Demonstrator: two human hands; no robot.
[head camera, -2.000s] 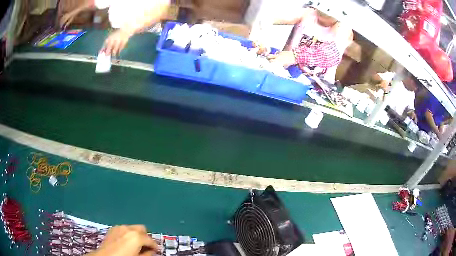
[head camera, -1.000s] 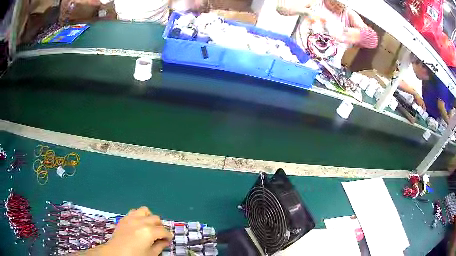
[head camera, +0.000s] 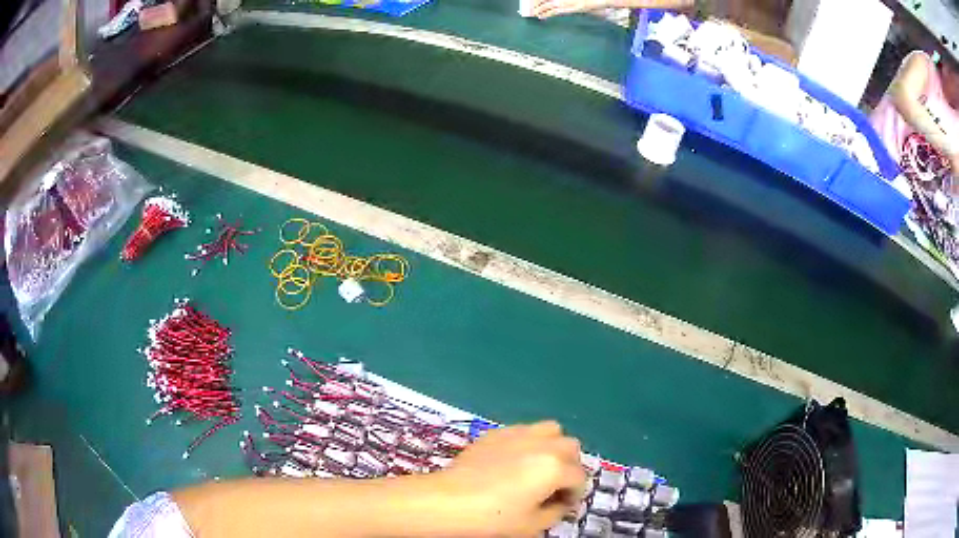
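Observation:
My left hand reaches in from the lower left over rows of small silver-grey components. Its fingers are curled down at the rows, and their tips and anything between them are hidden. Left of the hand, red and black wire leads cross the components; to the right the components are bare. A pale backing strip with blue and red marks runs along the far side. A dark handle-like part shows right of the rows. My right hand is not in view.
A red heap of leads, a bundle, stray leads, rubber bands and a clear bag lie left. A black fan stands right. Beyond the pale rail are a blue bin and a white cup-like part.
The view has turned left, bringing the bag and bundled leads into the picture. My left hand stays over the rows, with more forearm showing. The white cup-like part has moved right relative to the rail.

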